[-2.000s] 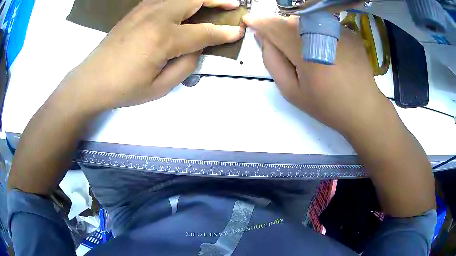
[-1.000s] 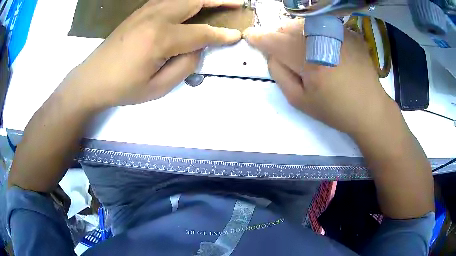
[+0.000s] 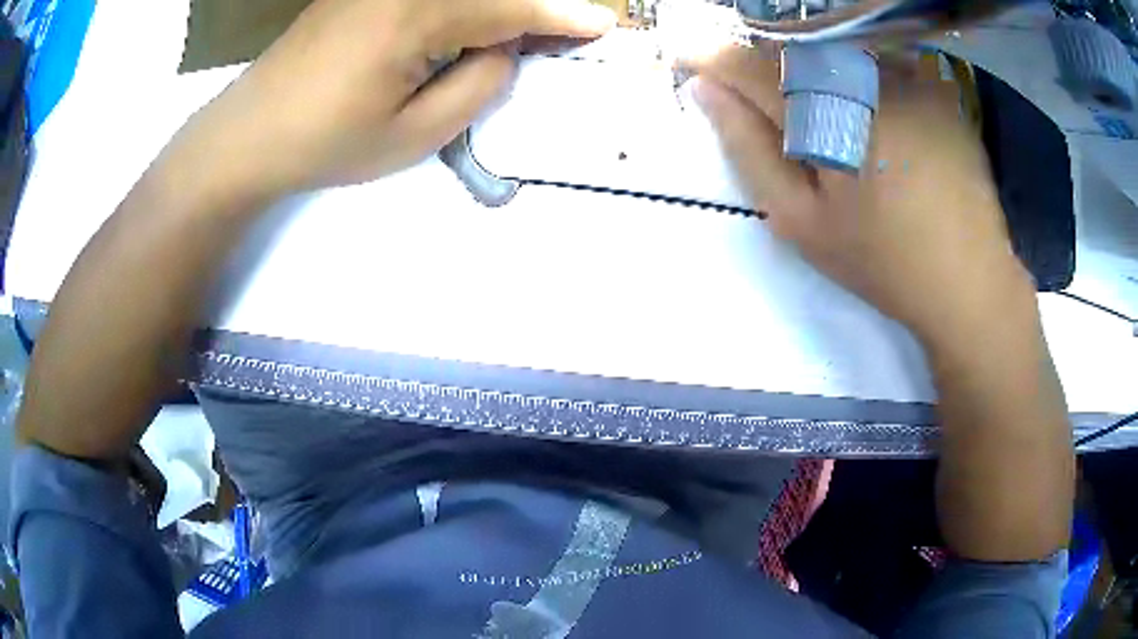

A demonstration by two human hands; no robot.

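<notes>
A brown fabric panel (image 3: 237, 30) lies at the top left, partly behind my left hand. My left hand (image 3: 387, 87) is at the top centre, its fingertips close to the picture's edge. A narrow strip of smaller brown cloth (image 3: 539, 45) shows under its fingers, and most of that piece is hidden. My right hand (image 3: 874, 200) reaches in from the right beside the bright needle area (image 3: 699, 25). Its thumb is bent inwards and its other fingertips are hidden by glare and the machine. Whether it grips anything cannot be told.
The grey ribbed knob (image 3: 829, 110) hangs in front of my right hand. A black flat phone-like thing (image 3: 1033, 187) and partly covered yellow handles (image 3: 961, 78) are at the right. A curved grey tab (image 3: 489, 182) sits on the white bed. A ruler strip (image 3: 562, 416) lines the front edge.
Both hands have shifted slightly, with the left fingertips higher and the right hand further right. Less of the smaller brown cloth shows. More of the grey tab is uncovered. The camera view has shifted a little.
</notes>
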